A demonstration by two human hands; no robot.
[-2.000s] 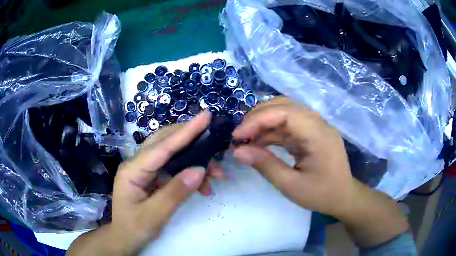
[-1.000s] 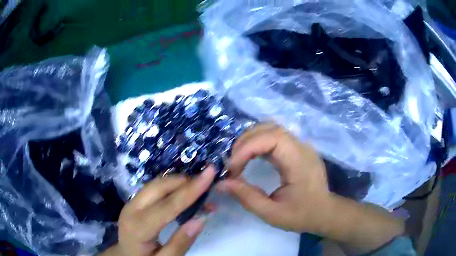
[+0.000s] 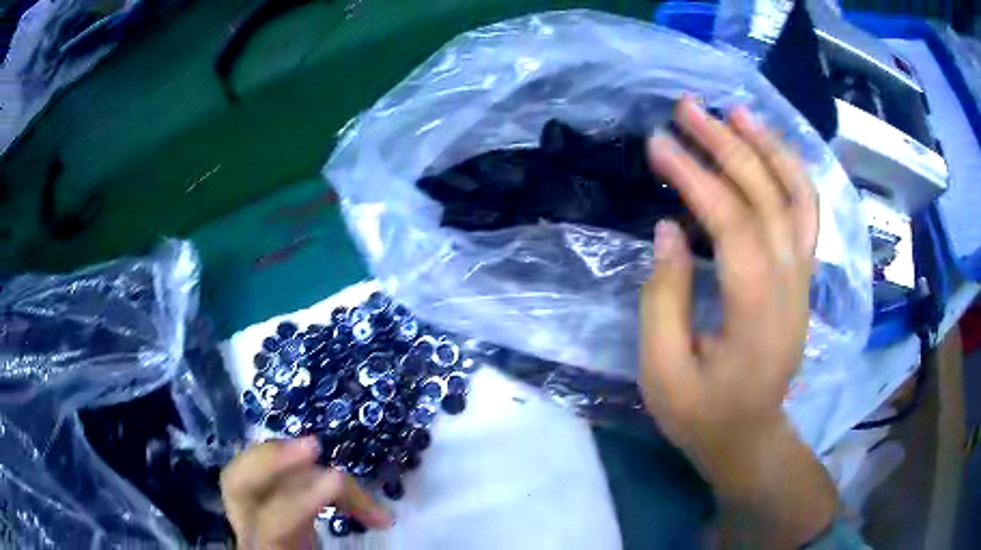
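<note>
Round caps (image 3: pixel 360 376), dark with shiny silver rims, lie in a loose pile on a white pad (image 3: pixel 527 462). My left hand (image 3: pixel 296 494) is at the pile's lower left edge, fingers bent; whether it grips a cap cannot be told. My right hand (image 3: pixel 731 269) is over the mouth of the right clear plastic bag (image 3: pixel 484 269), its fingers and thumb apart. Black plastic housings (image 3: pixel 538 183) lie inside that bag. The dark area between my right thumb and fingers blends with them, and no separate held piece can be made out.
A left clear plastic bag (image 3: pixel 86 333) holds dark parts. A green conveyor belt (image 3: pixel 140 161) runs behind, with thin black arcs (image 3: pixel 231 54) on it. At the right, a blue tray (image 3: pixel 957 215) holds a white and black device (image 3: pixel 887 150).
The view has shifted right. My hands have moved apart; the black piece between them is gone from there. My right hand moved to the right bag, my left hand to the pile's lower edge.
</note>
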